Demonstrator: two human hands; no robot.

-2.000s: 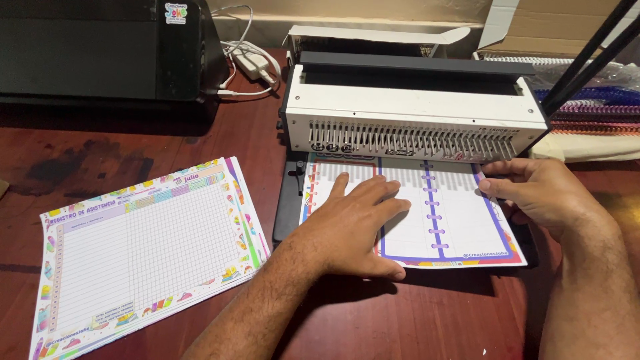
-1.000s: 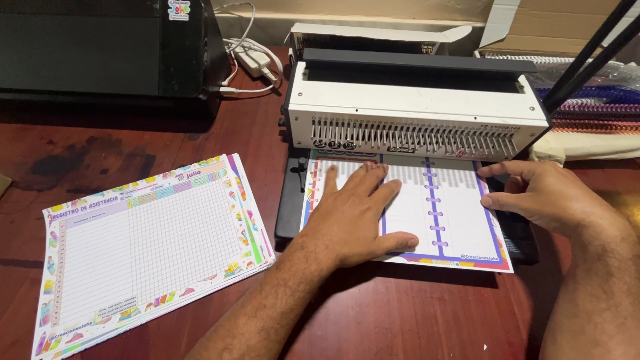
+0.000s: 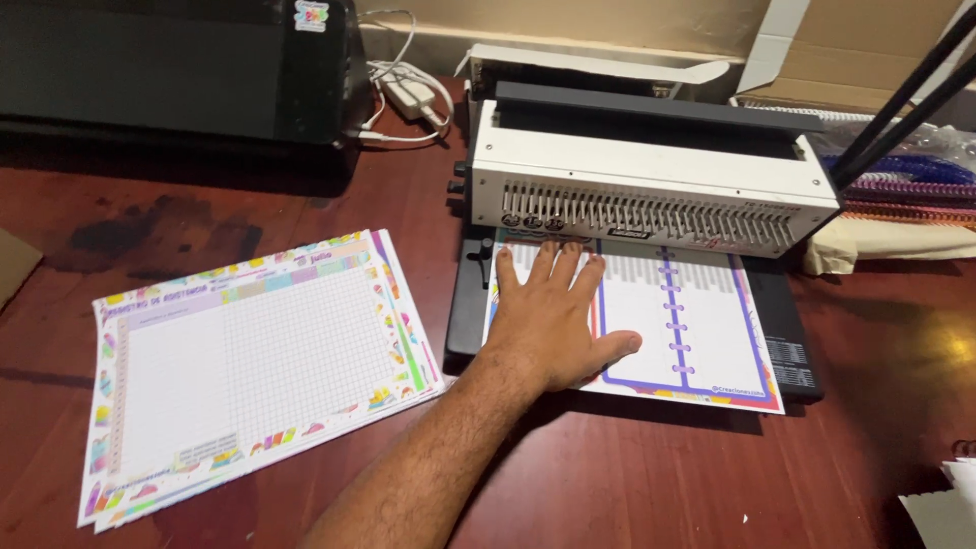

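Observation:
My left hand (image 3: 545, 313) lies flat with its fingers spread on printed sheets (image 3: 640, 335) that have a purple and red border. The sheets rest on the black base of a white and dark grey binding punch machine (image 3: 648, 179), their far edge under its slotted front. Two black lever arms (image 3: 900, 99) rise from the machine's right end. To the left, a stack of printed grid sheets (image 3: 252, 366) with a colourful border lies on the table. My right hand is out of view.
A black printer-like device (image 3: 152, 84) stands at the back left, with a white adapter and cables (image 3: 412, 95) beside it. Coloured binding coils (image 3: 907, 187) and a cardboard box (image 3: 846, 53) are at the back right. Part of a spiral-bound item (image 3: 945, 488) shows at the lower right edge.
My right hand, earlier at the right edge of the bordered sheets, has left the view. My left hand stays on the sheets.

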